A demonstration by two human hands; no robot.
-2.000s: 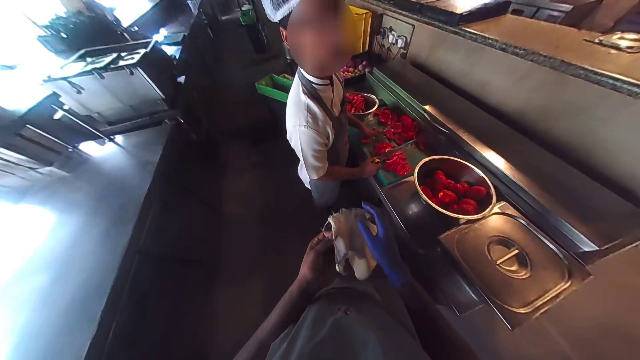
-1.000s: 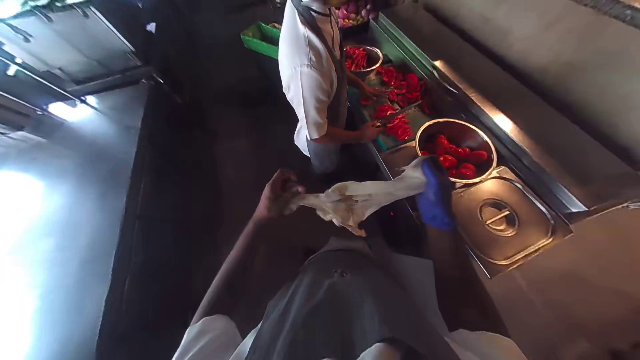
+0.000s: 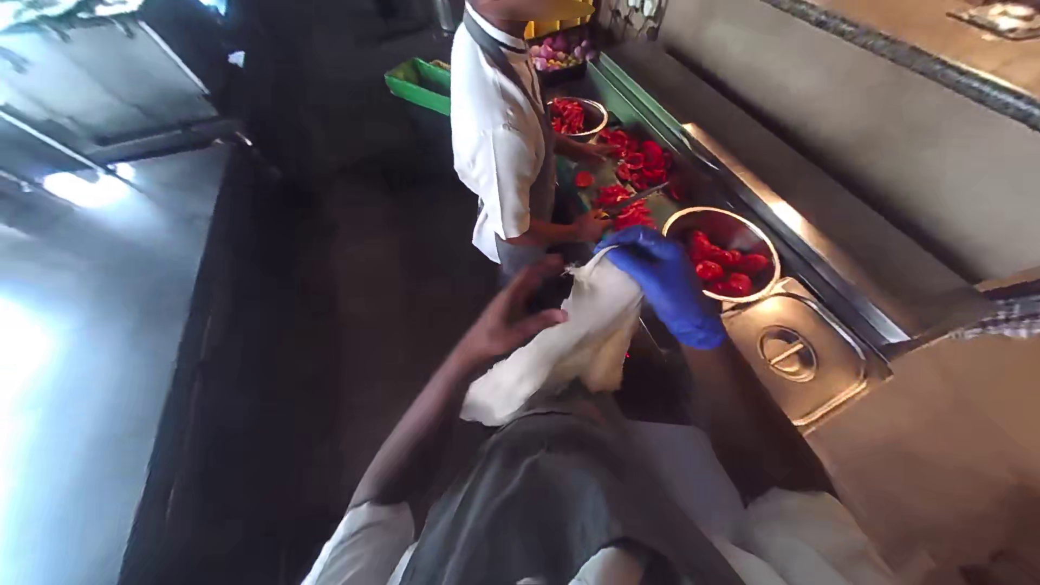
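Note:
A pale, whitish cloth (image 3: 561, 333) hangs in front of my apron. My right hand (image 3: 662, 284), in a blue glove, grips its upper end. Bare and with fingers apart, my left hand (image 3: 516, 313) is at the cloth's left side; whether its fingertips touch the cloth is not clear. The cloth's lower end hangs loose against the dark apron (image 3: 561, 487).
A co-worker (image 3: 504, 122) holds a knife (image 3: 638, 197) over cut red peppers or tomatoes (image 3: 630, 207). On the right are a metal bowl (image 3: 772, 252) of red vegetables and a steel pan lid (image 3: 829, 349). A metal counter (image 3: 97, 325) runs along the left.
One second ago both hands held the cloth stretched sideways between them. Now it hangs from my right hand, and my left hand's fingers are spread.

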